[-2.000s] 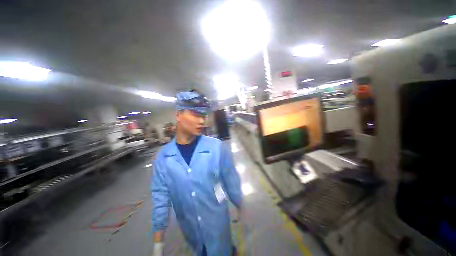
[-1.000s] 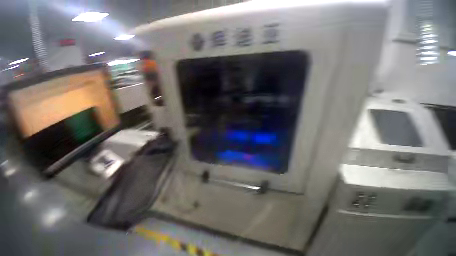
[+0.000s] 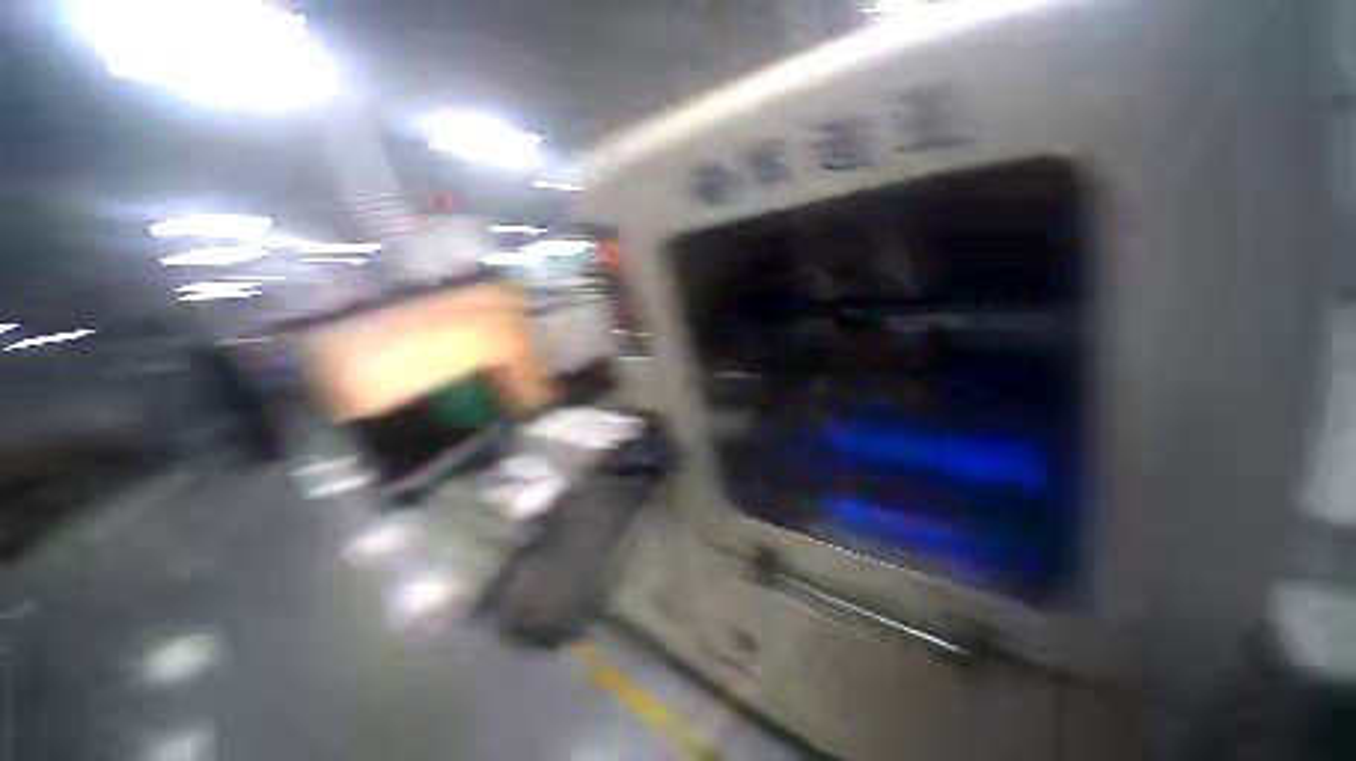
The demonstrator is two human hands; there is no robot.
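Note:
Neither of my hands is in view, and the picture is blurred by motion. Nearest in front of me on the right stands a large white machine (image 3: 892,654) with dark lettering at its top. Its dark window (image 3: 892,357) shows a blue glow (image 3: 937,454) low inside; what lies behind the glass is too blurred to tell. A metal handle bar (image 3: 877,613) runs below the window. To its left a monitor (image 3: 431,357) shows an orange and green screen, with a dark keyboard shelf (image 3: 573,550) below.
Yellow tape (image 3: 640,699) runs along the grey floor (image 3: 357,699) at the machine's foot. White equipment (image 3: 1316,639) shows at the far right edge. Bright ceiling lamps (image 3: 483,137) hang above. Dark blurred shapes (image 3: 60,476) stand at the far left.
The view swung right from the aisle, where a person in a blue coat stood, to the machine, then partly back left. The person is out of view; the machine window looks larger and further right.

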